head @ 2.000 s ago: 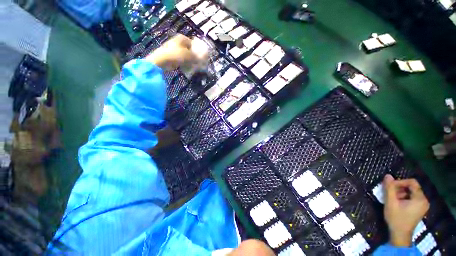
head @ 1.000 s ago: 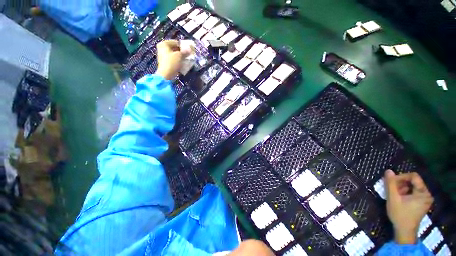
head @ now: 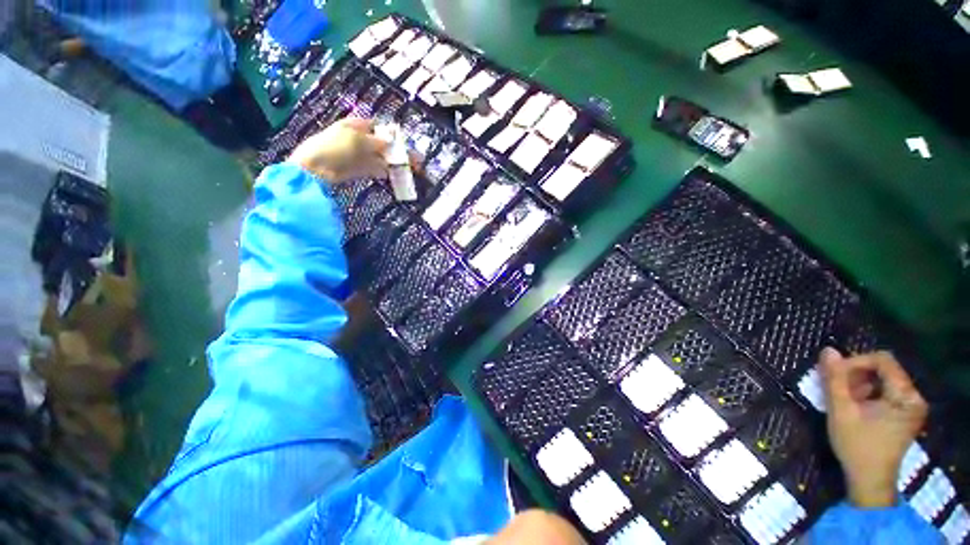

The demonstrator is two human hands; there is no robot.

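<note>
My left hand [head: 346, 151] is over the left black blister tray [head: 410, 303], with a thin pale strip [head: 401, 172], perhaps a display module, between its fingertips. That tray holds rows of cream-white rectangles [head: 511, 240]. My right hand [head: 874, 410] is over the near black tray [head: 734, 250], palm side partly showing, thumb and fingers curled together. A white pad [head: 813, 389] shows beside its fingertips; whether the fingers hold it or anything else cannot be told. The near tray holds several white pads with ribbed edges [head: 692, 425].
A black handset [head: 704, 130] lies on the green surface [head: 638, 64], with pale paired pieces [head: 741, 46] behind it. Another dark handset [head: 571, 19] is at the top. A blue-clothed person [head: 149, 48] is at upper left. My knee or skin [head: 537, 527] shows at the bottom edge.
My left hand has moved down slightly and turned over the left tray, and the pale piece in it now shows as a strip. My right hand keeps its curled pose. The camera view has shifted slightly.
</note>
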